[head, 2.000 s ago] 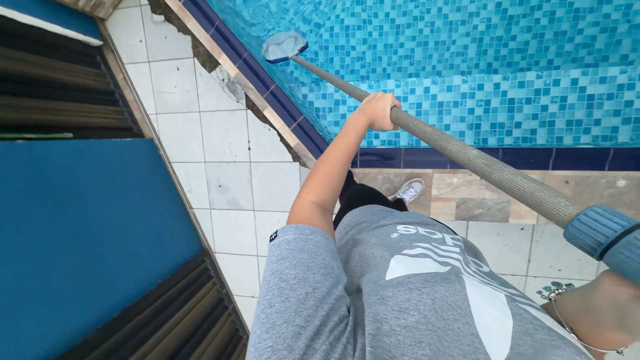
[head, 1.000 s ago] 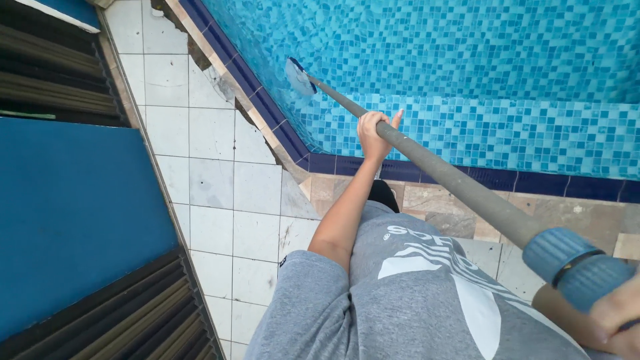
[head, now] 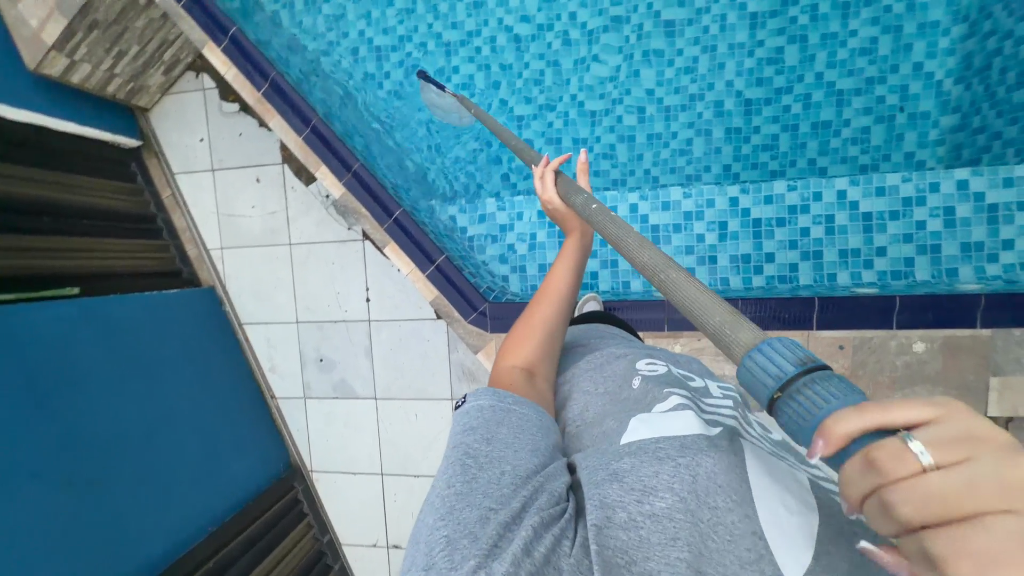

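A long ribbed grey telescopic pole (head: 640,248) slants from the lower right out over the pool water. At its far end a pool skimmer net (head: 448,104) with a dark blue frame is in the water, partly blurred by it. My left hand (head: 564,196) supports the pole farther out, with the pole lying between the thumb and the loosely curved fingers. Low at the right, my right hand (head: 928,476), with a ring on one finger, grips the end by the blue plastic locking collar (head: 800,384). The pole's near end is hidden by this hand.
Dark blue edge tiles (head: 352,172) border the mosaic-tiled pool (head: 720,96), with a corner near my left arm. White floor tiles (head: 332,280), some broken along the edge, lie left. Beyond them are a blue panel (head: 136,432) and dark slats (head: 80,208). My shoe (head: 589,304) is by the edge.
The net has moved away from the side edge, farther over the pool. My left hand's fingers have loosened from a closed grip around the pole. The view has shifted somewhat.
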